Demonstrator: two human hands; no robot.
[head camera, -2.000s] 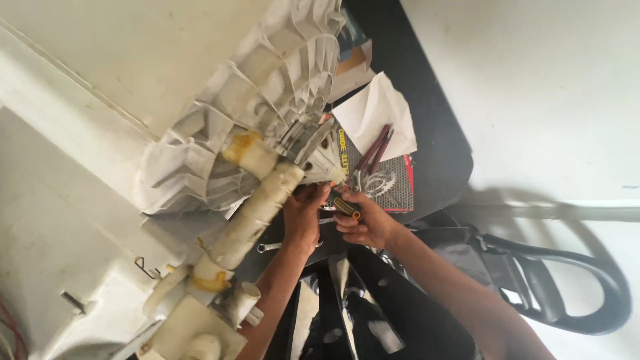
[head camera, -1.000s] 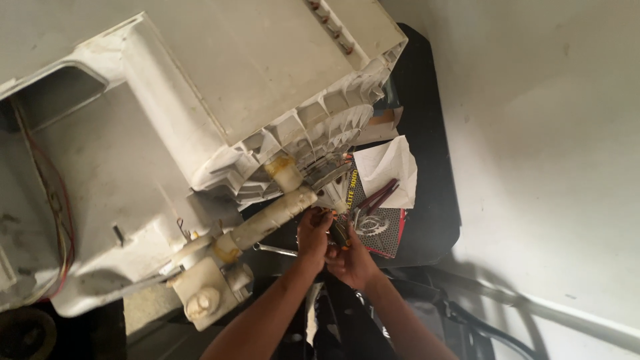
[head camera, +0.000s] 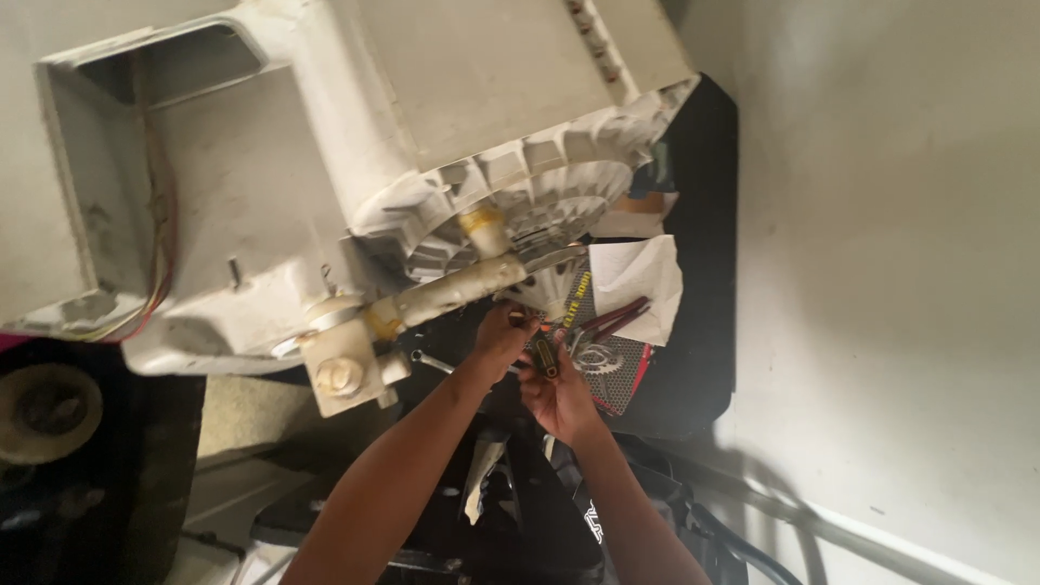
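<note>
Below the ribbed white plastic tub (head camera: 544, 183) of what looks like a washing machine, my right hand (head camera: 561, 390) holds a black and yellow tool handle (head camera: 546, 356), probably a screwdriver. My left hand (head camera: 502, 333) is beside it, fingers bent near the lower end of a pale cone-shaped part (head camera: 552, 288) under the tub. Whether the left fingers grip anything is hidden. A white plastic pipe (head camera: 463, 288) runs from the tub to a pump-like housing (head camera: 333, 370), left of my hands.
Red-handled pliers (head camera: 613, 319) and white paper (head camera: 642, 284) lie on a patterned box (head camera: 638, 378) at the right. A wrench (head camera: 431, 361) lies left of my hands. Wires (head camera: 158, 227) hang in the machine body. A pale wall (head camera: 877, 244) stands at right.
The view has swung widely, showing more of the machine body. Both hands remain close together under the tub, with the dark tool handle still in my right hand.
</note>
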